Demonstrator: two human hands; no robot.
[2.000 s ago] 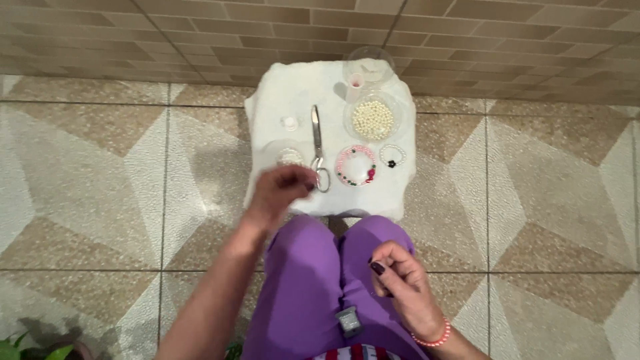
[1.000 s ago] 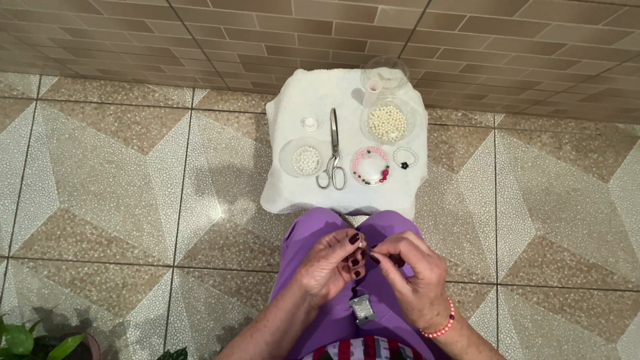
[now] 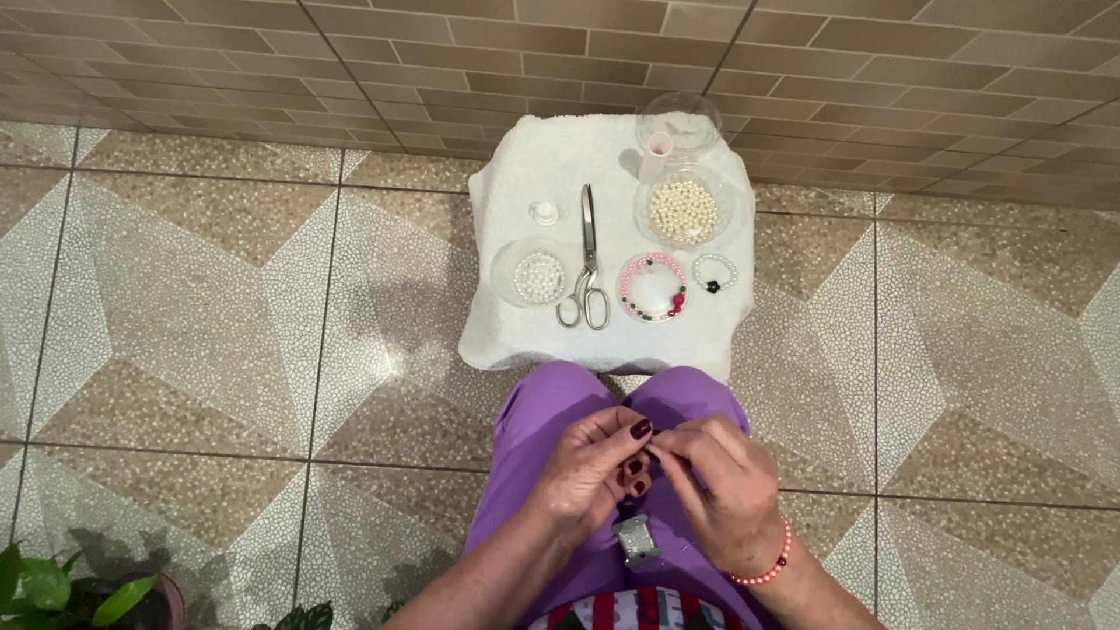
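Note:
Above my lap, my left hand [image 3: 595,472] and my right hand [image 3: 722,481] meet at the fingertips, thumbs and index fingers pinched together. Whatever lies between them is too small to make out. Below, between my thighs, a spool of clear thread [image 3: 637,539] rests, with a fine strand trailing to its right. On the white towel [image 3: 525,341] are metal scissors [image 3: 588,262], a bowl of white beads [image 3: 538,276], a bowl of cream pearl beads [image 3: 682,212], a pink beaded strand [image 3: 653,287] around a clear round dish, and a white bead bracelet [image 3: 715,274] with a black flower.
A pinkish tube [image 3: 656,156] and a clear empty-looking dish [image 3: 681,122] stand at the towel's far right. A small white object [image 3: 544,212] sits left of the scissors. The brick-patterned wall [image 3: 542,52] rises behind. A potted plant [image 3: 79,591] is at lower left.
Two seconds ago my left hand was near the bowl of white beads, apart from my right; it has come back to my lap, and both hands now meet.

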